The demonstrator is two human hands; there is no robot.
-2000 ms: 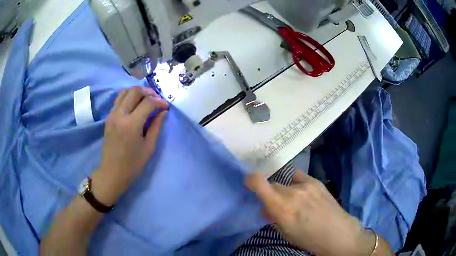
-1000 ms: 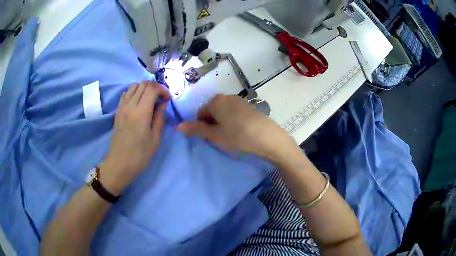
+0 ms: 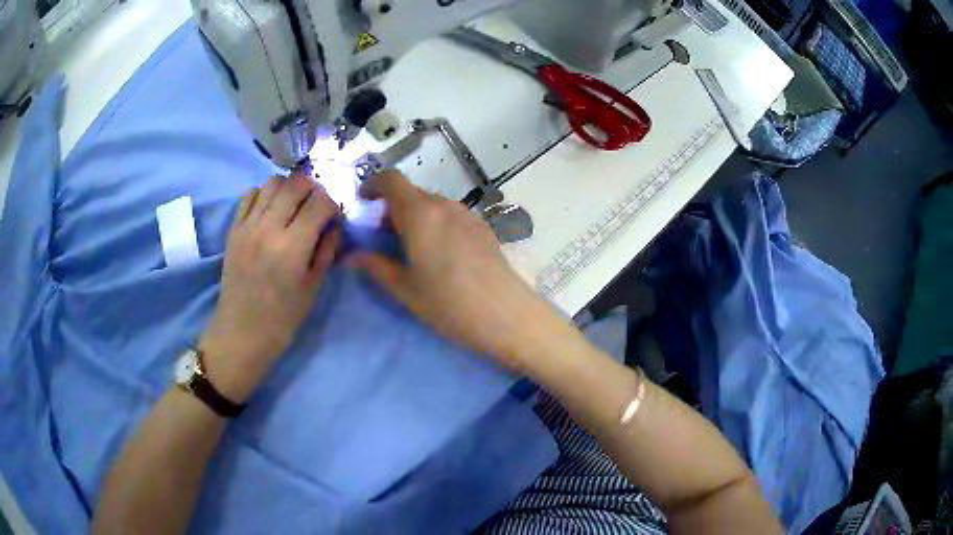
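A large light blue garment [image 3: 387,387] lies left of the needle and over the table's front edge. A plain white label [image 3: 178,232] lies on it. My left hand [image 3: 274,251] presses and pinches the cloth just in front of the lit needle area [image 3: 336,172]. My right hand [image 3: 434,251] is close to its right, with thumb and fingers at the garment's edge beside the needle. The cloth between my right fingertips is partly hidden by the hand and blurred. The sewing machine head [image 3: 261,68] stands above my left hand.
Shears with red handles [image 3: 606,110] lie on the white table to the right. A jointed metal arm [image 3: 460,152] with a flat end is right of the needle. A printed scale [image 3: 627,209] runs along the front edge, near a thin grey strip [image 3: 721,102]. More blue cloth [image 3: 773,345] hangs at right.
My right hand has moved from the cloth's far right edge up beside the needle, then slightly closer to it. My left hand stays on the cloth. The whole view has shifted slightly.
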